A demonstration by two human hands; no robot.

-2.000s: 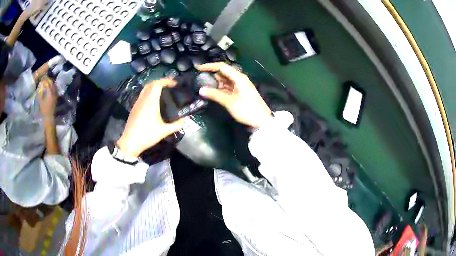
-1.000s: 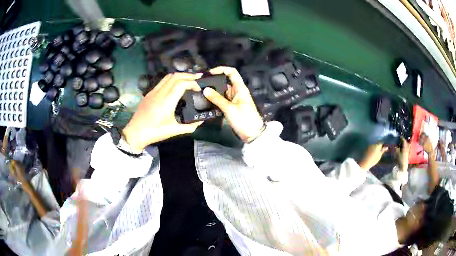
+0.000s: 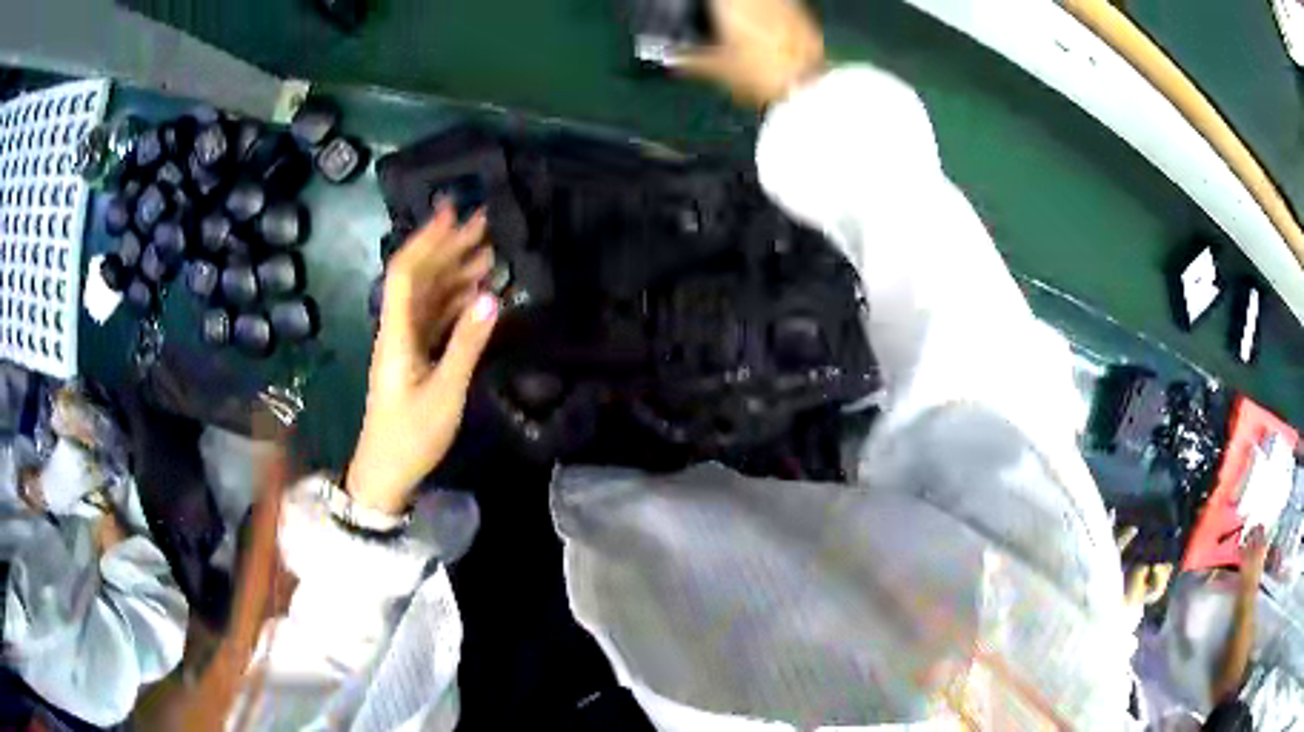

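Observation:
Black plastic housings (image 3: 687,286) lie in a dark, blurred pile in front of me; which ones hold caps is hard to tell. My left hand (image 3: 429,343) is over the pile's left end, thumb and fingers apart, fingertips at the recess of a housing (image 3: 446,160); no held part shows. My right hand (image 3: 758,50) reaches to the green conveyor at the top edge, blurred, its fingers on a dark unit (image 3: 669,22) with a white strip, partly cut off. Glossy black caps (image 3: 243,236) lie in a loose heap at the left.
A white tray with rows of round spots (image 3: 43,215) is at the far left. Labelled units (image 3: 1198,283) sit on the conveyor at right. Small black parts (image 3: 1184,426) and a red tray (image 3: 1241,479) are at the far right. Neighbours' arms show on both sides.
My hands have parted from the housing they held together. My right hand has moved up and right to the conveyor; my left has moved left over the pile, its fingers opened.

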